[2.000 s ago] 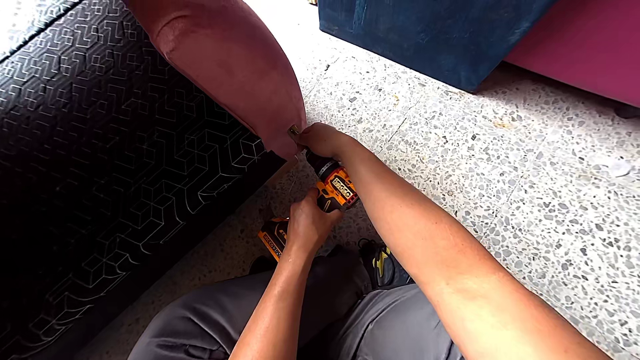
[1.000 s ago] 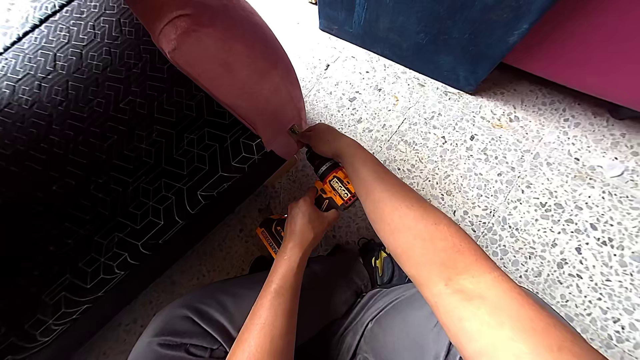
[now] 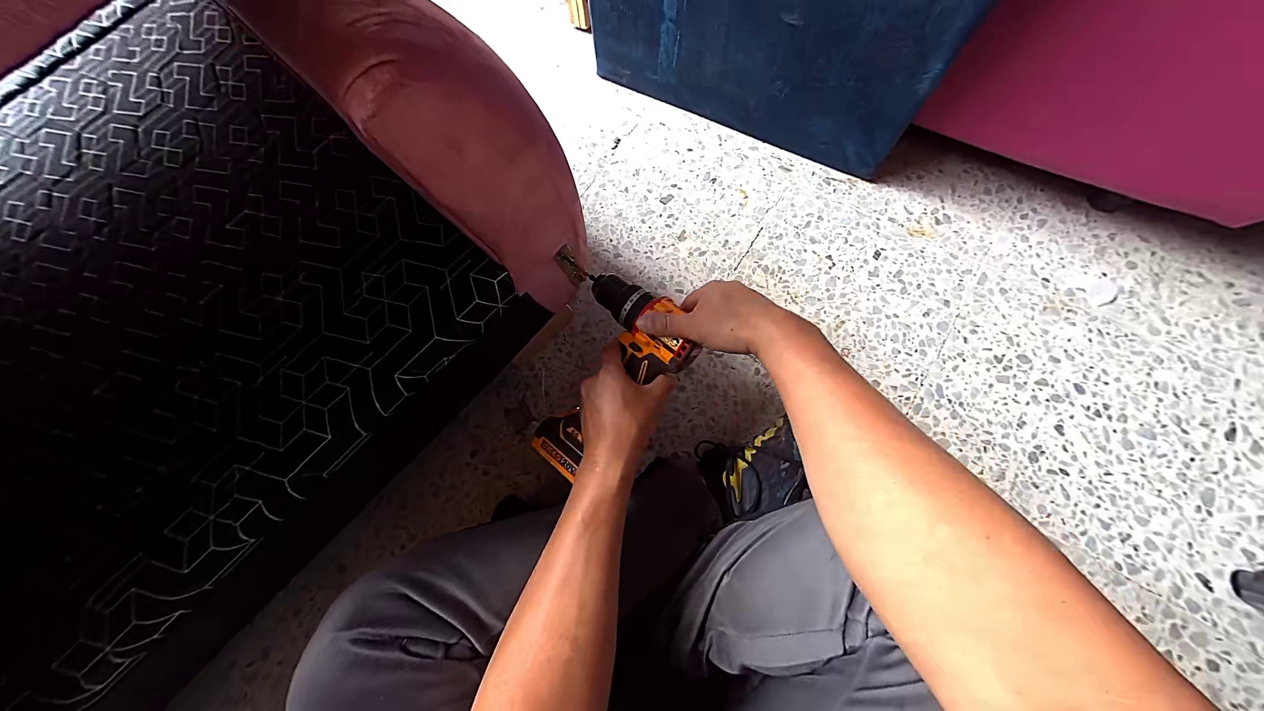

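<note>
My left hand (image 3: 622, 410) is wrapped around the handle of an orange and black cordless drill (image 3: 657, 341). My right hand (image 3: 716, 316) rests on the drill's body, its thumb on top behind the chuck. The bit points up and left at a small metal bracket or hinge (image 3: 569, 263), which lies against the lower tip of a pink upholstered part (image 3: 474, 148). Left of that is a black upholstered panel (image 3: 247, 296) with a pale geometric pattern. Whether the bit touches a screw is too small to tell.
A dark blue upholstered block (image 3: 770, 79) and a magenta piece (image 3: 1116, 99) stand on the speckled terrazzo floor (image 3: 1037, 395) at upper right. My shoe (image 3: 760, 469) and bent knees are below the drill. A small white scrap (image 3: 1101, 289) lies at right.
My right hand has moved back from the metal bracket onto the drill's body, so the bracket and the drill's front end now show. My left hand keeps its hold on the handle.
</note>
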